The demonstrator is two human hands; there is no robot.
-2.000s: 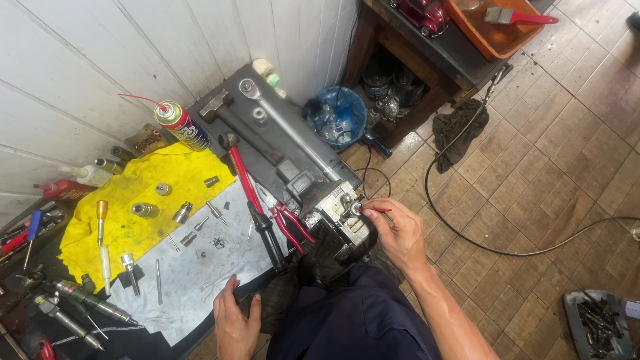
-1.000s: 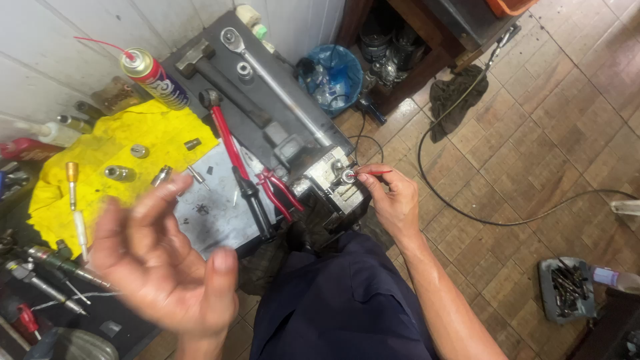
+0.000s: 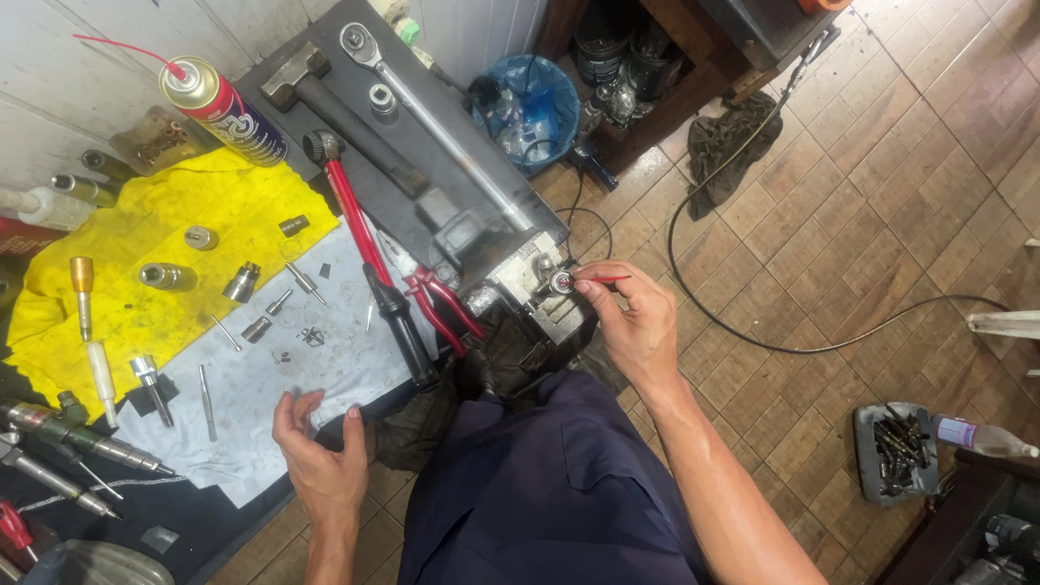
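Between its thumb and fingers my right hand holds a thin red tool, its inner end at a round metal part in the bench vise. My left hand is empty, fingers spread, beside the near edge of the pale blue cloth. On that cloth lie tweezers, a small threaded metal part and other tiny parts. Red-handled pliers and a torque wrench with a red shaft rest left of the vise.
A yellow cloth carries several metal fittings. Behind are a spray can, a hammer and a long ratchet wrench. A blue-lined bin stands beyond the bench. A black hose crosses the tiled floor, near a tray of metal parts.
My left hand rose over the bench a second ago and is now lower, beside the cloth's near edge. My right hand has stayed at the vise with the red tool.
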